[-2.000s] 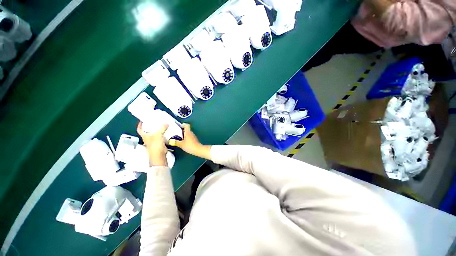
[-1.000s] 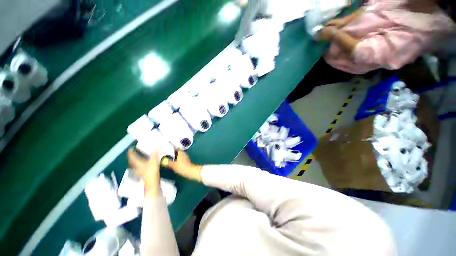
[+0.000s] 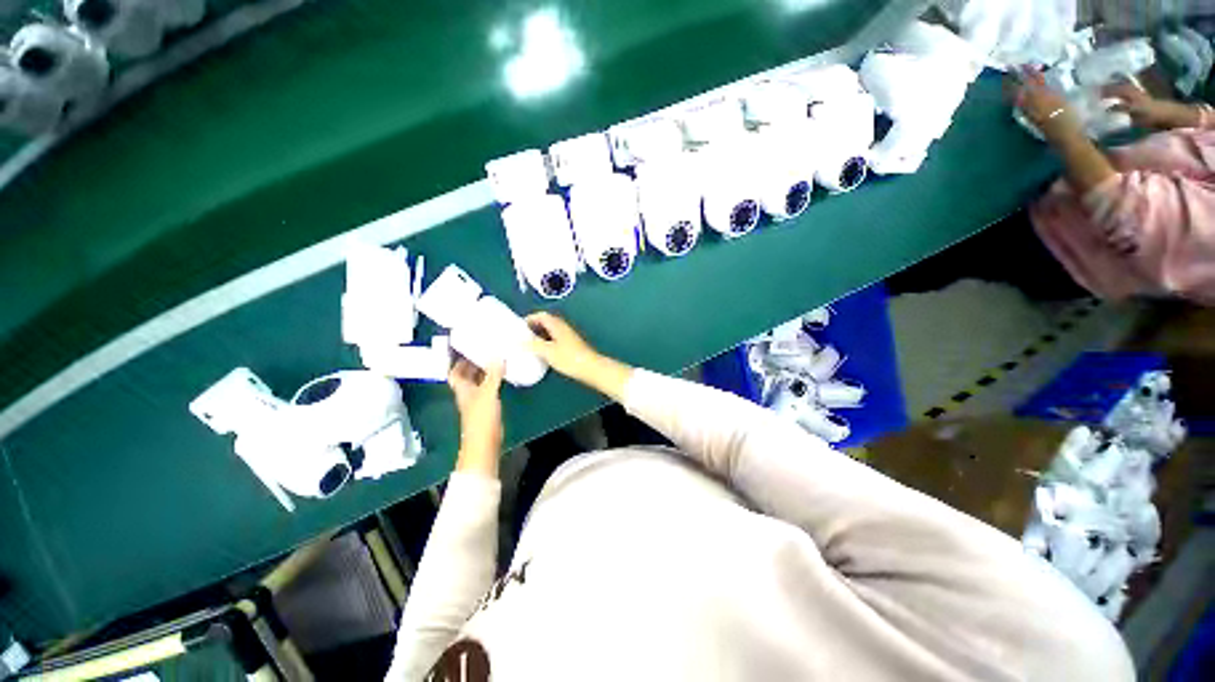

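A white security camera [image 3: 490, 333] is between my two hands over the green bench, its squarish bracket end up and left, its rounded body down and right. My left hand [image 3: 477, 389] holds its lower left side. My right hand [image 3: 560, 349] holds its right side near the rounded end. Its lens face is not visible. A row of several white cameras [image 3: 609, 220] lies to the right, black lens faces toward the bench's front edge. More white cameras [image 3: 349, 424] lie on the left.
The green bench [image 3: 120, 493] borders a green conveyor [image 3: 333, 120] with a pale rail. A worker in pink [image 3: 1133, 220] handles white parts at the right. A blue bin [image 3: 866, 366] and a carton [image 3: 986, 460] with white parts stand on the floor. A cart frame [image 3: 287, 573] is at lower left.
The view has turned, so the row lies further right. The camera that was in my hands now lies at the row's left end, and my hands hold another one taken from the left group.
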